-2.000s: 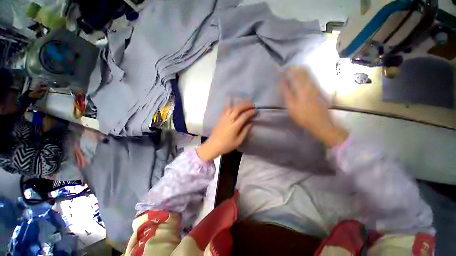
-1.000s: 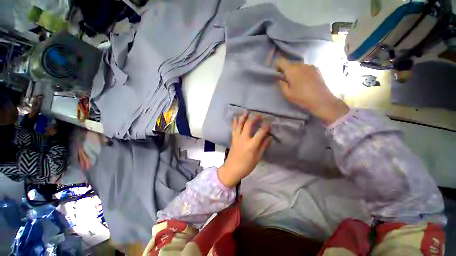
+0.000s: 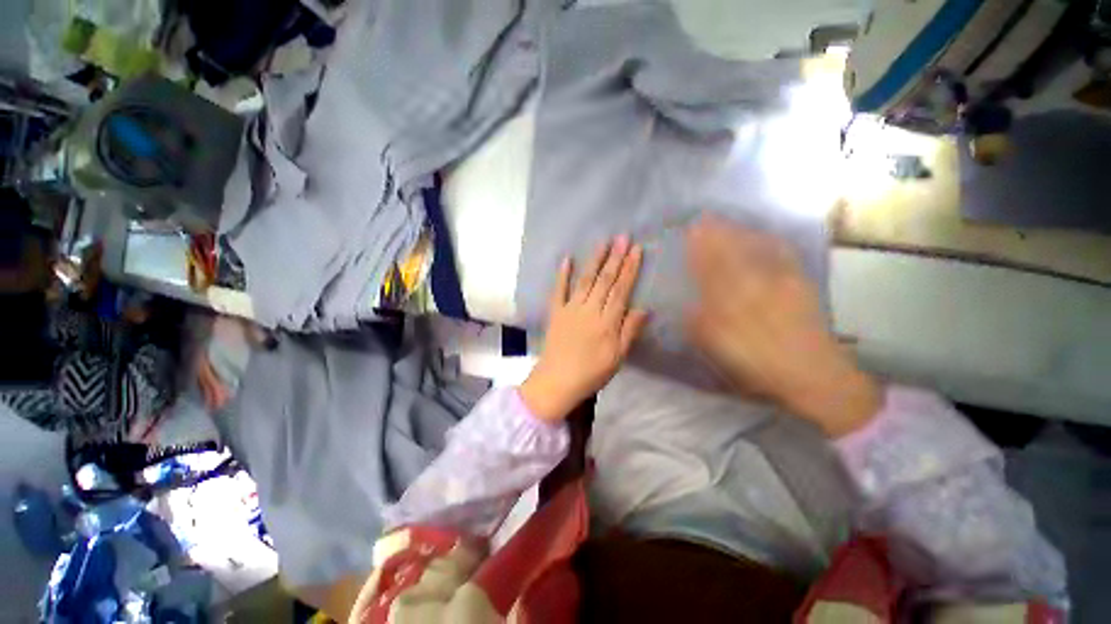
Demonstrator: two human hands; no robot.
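The grey garment panel (image 3: 597, 159) lies on the white table in front of me, left of the sewing machine head, with folds in its upper part. My left hand (image 3: 591, 329) lies flat on the panel's lower left part with its fingers spread. My right hand (image 3: 768, 317) is over the lower right part of the panel and is blurred, so its fingers and any grip cannot be made out. The sewing machine head (image 3: 950, 61) is at the upper right; glare hides the area beside the needle.
A stack of grey cut pieces (image 3: 353, 171) lies left of the panel. More grey cloth (image 3: 329, 439) hangs at lower left. A dark grey small piece (image 3: 1036, 171) lies on the machine bed at right. Pale cloth (image 3: 694, 463) covers my lap. Another person's patterned sleeve (image 3: 91, 366) shows at far left.
My right hand has moved down from the panel's upper folds to its lower right. My left hand has moved slightly up. The dark-edged strip under my left hand no longer shows.
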